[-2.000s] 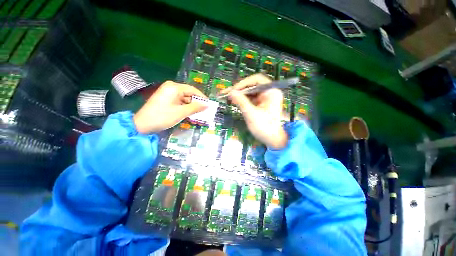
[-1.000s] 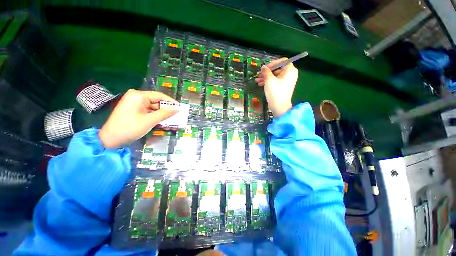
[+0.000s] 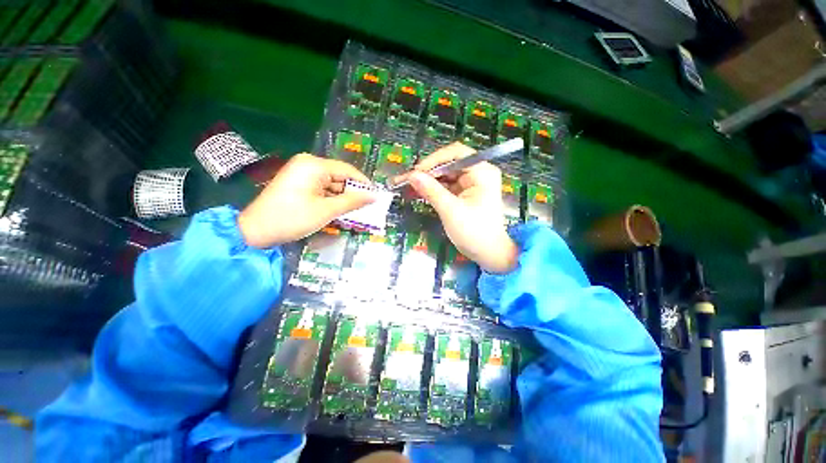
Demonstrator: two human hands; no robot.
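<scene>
My left hand pinches a white label strip with dark marks along its upper edge, over the middle of the blister tray. My right hand holds slim silver tweezers, their tips pointing left at the strip's upper right end. Whether the tips touch it is not clear. The clear blister tray lies below both hands with rows of green circuit boards, each with an orange patch. Glare washes out the boards in the middle, and my hands hide some.
Stacked blister trays stand tall at the left. Curled dotted label sheets and dark red film lie left of the tray. A brown ring and a black cabled tool are at the right. A small framed piece lies at the back.
Since one second ago, my right hand and the tweezers have moved from the tray's upper right boards back to the strip in my left hand. The view has also shifted.
</scene>
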